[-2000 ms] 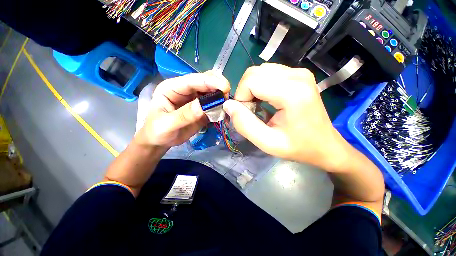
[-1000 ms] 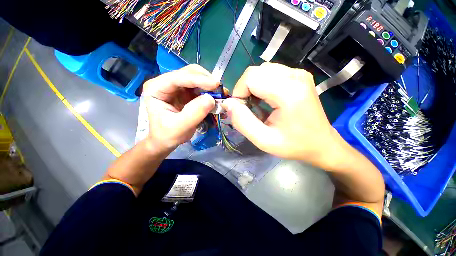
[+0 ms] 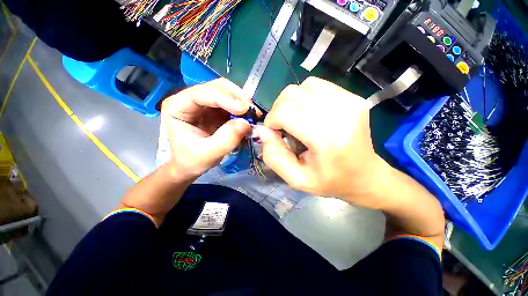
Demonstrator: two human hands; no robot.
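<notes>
A small dark connector housing (image 3: 251,113) with a bit of blue shows between my fingertips, mostly hidden by them. Thin multicoloured harness wires (image 3: 256,165) hang below it. My left hand (image 3: 202,127) pinches the housing between thumb and finger. My right hand (image 3: 318,136) is closed at the housing's wire side, its fingertips on a pale tape strip (image 3: 255,132), of which only a small bit shows.
Two dark tape dispensers (image 3: 341,20) with pale tape tongues stand ahead and right. A steel ruler (image 3: 269,49) and wire bundles (image 3: 197,23) lie left of them. A blue bin (image 3: 492,225) of black and white leads is at right. A blue stool (image 3: 110,72) stands left.
The housing's blue face, plain two seconds ago, has turned mostly out of sight between my fingers. The tape's loose part shows less. My right fingers have curled in closer.
</notes>
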